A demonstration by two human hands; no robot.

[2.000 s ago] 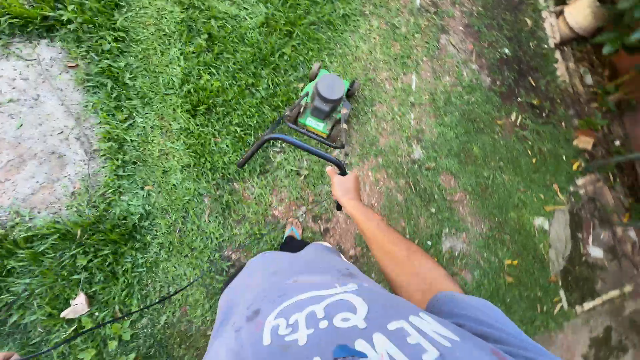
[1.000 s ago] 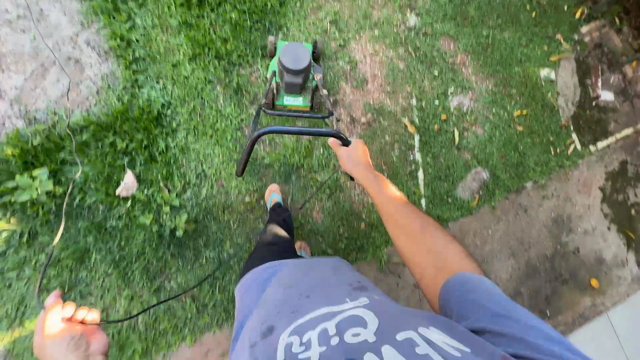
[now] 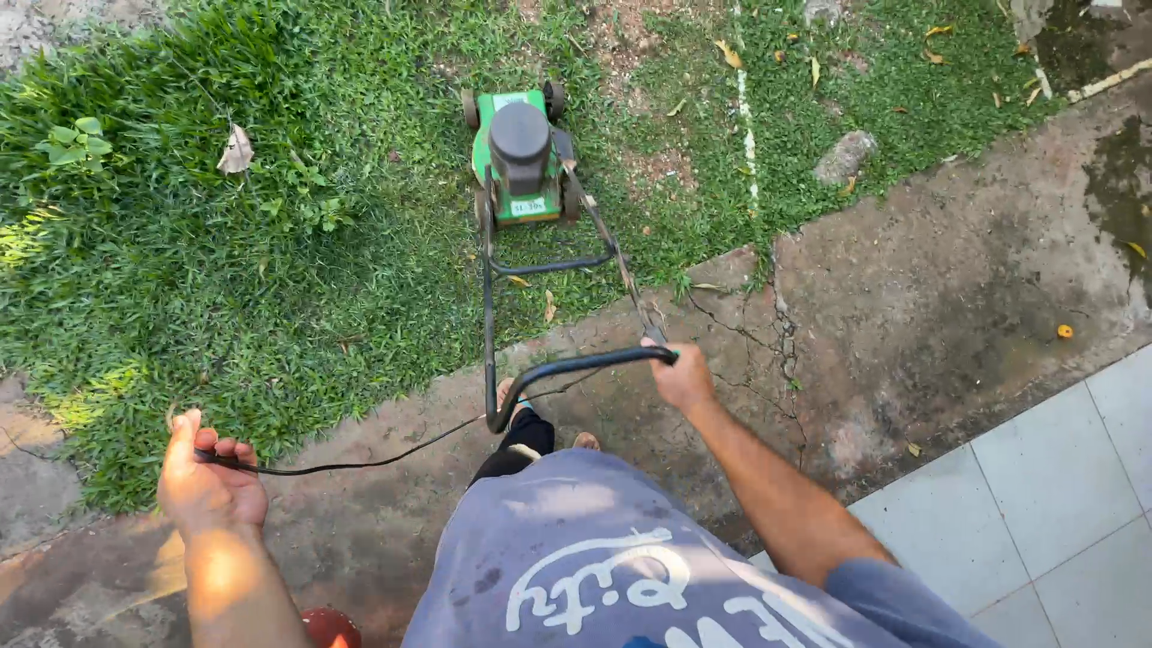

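Observation:
A green electric lawn mower [image 3: 520, 157] with a dark motor cover stands on the grass ahead of me. Its black tubular handle [image 3: 576, 364] reaches back over the concrete edge. My right hand [image 3: 682, 373] is closed around the handle's right corner. Out to the left, my left hand [image 3: 213, 477] is raised palm up, its curled fingers holding a black power cord [image 3: 337, 467] near a thicker black end. From there the cord runs right, passing under the handle near my feet.
A cracked concrete strip [image 3: 909, 288] borders the grass, with pale floor tiles [image 3: 1053, 477] beyond it at the lower right. A stone [image 3: 845, 157] lies on the grass at right. A dry leaf [image 3: 236, 149] sits at upper left. Part of a red object [image 3: 331, 627] shows at bottom left.
My feet have moved from the grass onto the concrete, with the mower still ahead. My left hand, barely in view two seconds ago, is now fully visible with the cord. My right hand stays on the handle.

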